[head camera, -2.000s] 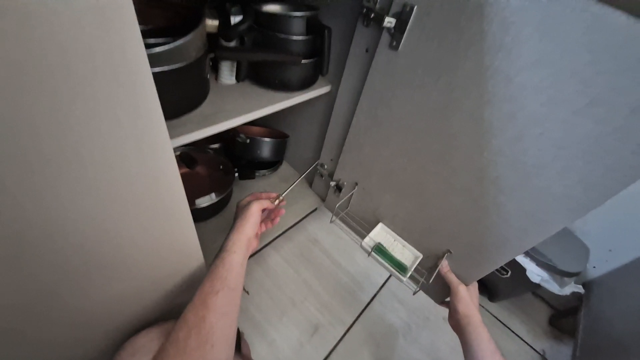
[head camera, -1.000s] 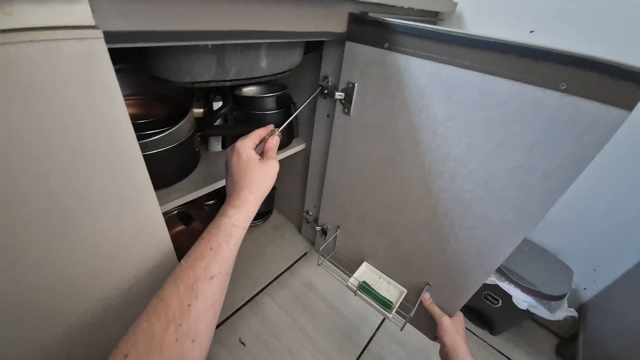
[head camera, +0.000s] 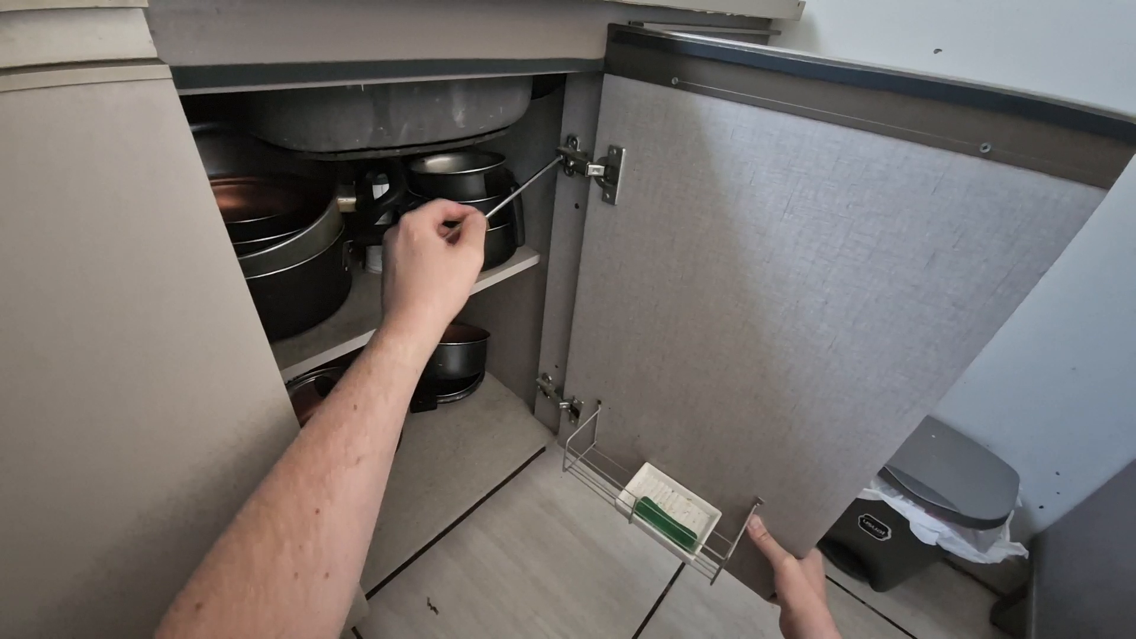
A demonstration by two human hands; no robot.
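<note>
My left hand (head camera: 435,257) is closed around a thin metal rod-like tool (head camera: 525,185), probably a screwdriver; its handle is hidden in my fingers. The tool's far end meets the upper cabinet hinge (head camera: 593,167) at the frame side. With my right hand (head camera: 794,568) I grip the lower free edge of the open cabinet door (head camera: 799,293), thumb on its inner face beside the wire rack (head camera: 586,461). That rack, on the door's inside, holds a white tray (head camera: 679,497) with a green object (head camera: 666,524). Below is the lower hinge (head camera: 559,399).
Dark pots (head camera: 297,288) and stacked saucepans (head camera: 457,173) stand on the cabinet shelf (head camera: 506,272), under a basin (head camera: 390,115). Another pan (head camera: 460,355) sits at the bottom. A lidded grey bin (head camera: 954,470) with a white liner stands right of the door, near the wall.
My left hand has risen with the tool from near the lower hinge to the upper hinge. My right hand stays on the door's lower edge. The view has tilted upward.
</note>
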